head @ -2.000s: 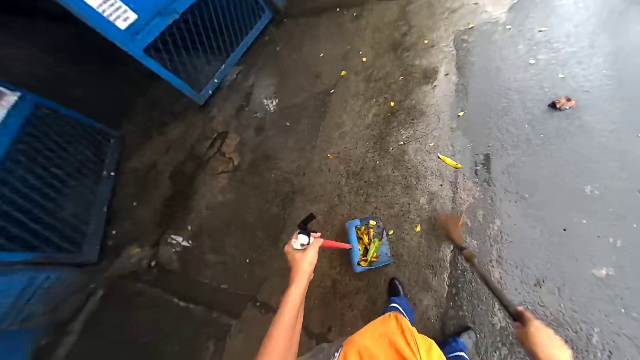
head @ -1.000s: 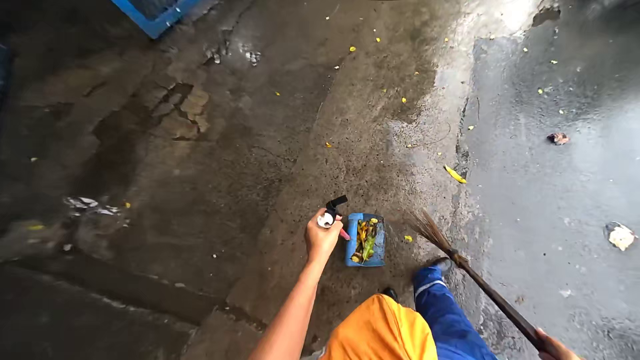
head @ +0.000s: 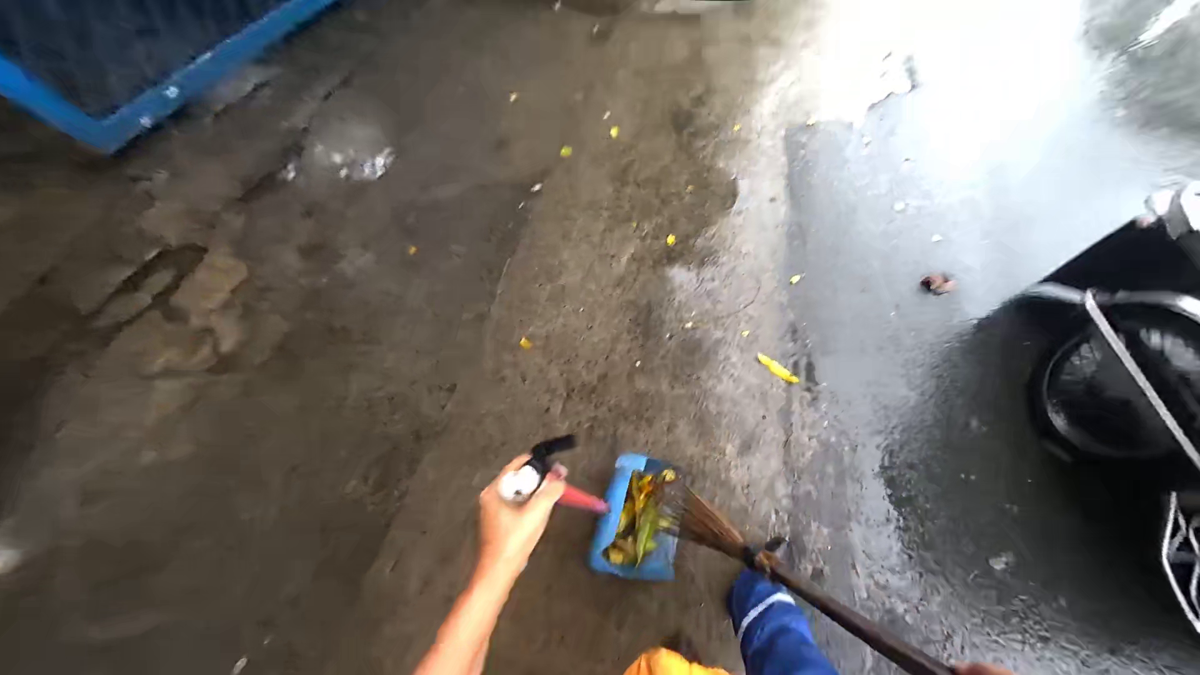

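My left hand (head: 516, 511) is closed around the handle of a blue dustpan (head: 607, 530), whose red lower part (head: 583, 499) runs down to the pan; a black strap and a white round piece show at the grip. Yellow and green leaves (head: 642, 525) lie in the pan. My right hand (head: 980, 669), mostly cut off at the lower edge, grips the long wooden stick of a twig broom (head: 844, 614). The broom's bristles (head: 705, 520) reach over the pan's right side, at the leaves.
A yellow leaf (head: 778, 367) lies on the wet pavement ahead, with small yellow bits scattered farther off. A brown crumpled scrap (head: 937, 283) is farther right. A motorcycle wheel (head: 1116, 384) stands at the right, and a blue metal frame (head: 112, 131) at the upper left.
The broom's bristles have moved left, from the ground beside the dustpan to over its right side. The motorcycle has come into view at the right.
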